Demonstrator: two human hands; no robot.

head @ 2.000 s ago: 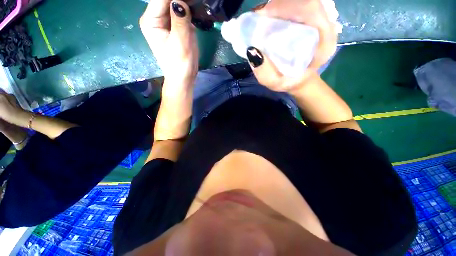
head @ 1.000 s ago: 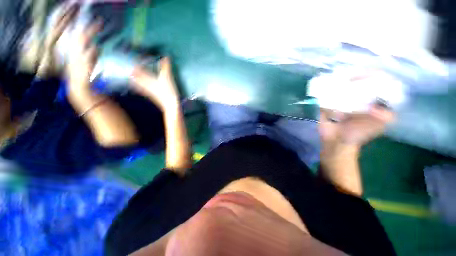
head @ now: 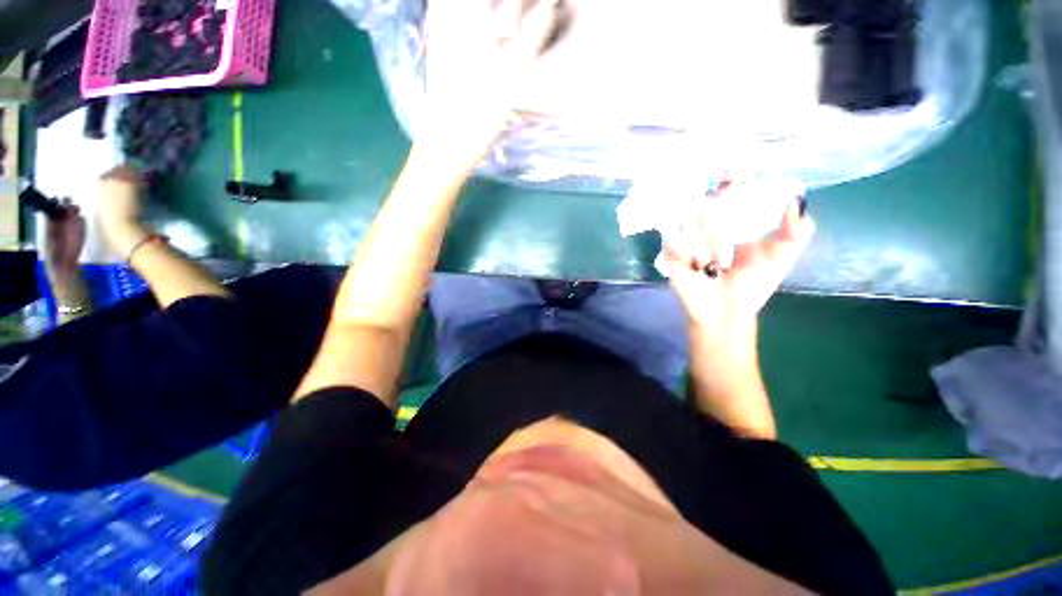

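My left hand [head: 495, 70] reaches over the bright white sheet [head: 699, 70], washed out by glare; a small dark patch shows near its fingers, and I cannot tell if it holds anything. My right hand [head: 734, 262] is near the bench's front edge, closed on a white crumpled cloth [head: 670, 210]; whether the bottle is in it too is not clear. Black parts [head: 868, 52] lie close together at the right of the white sheet. Clear plastic [head: 839, 151] surrounds the sheet.
A single black part [head: 262, 186] lies near the yellow line. A pink basket [head: 239, 47] with dark parts stands at upper left, a heap of small black parts [head: 163, 128] below it. A co-worker's arm [head: 169, 262] reaches in at left. Grey fabric [head: 1007, 402] hangs at far right.
My left hand has moved up onto the white sheet; the black part it held earlier is no longer clearly seen. My right hand has moved right and down. The view has shifted, showing the sheet and basket.
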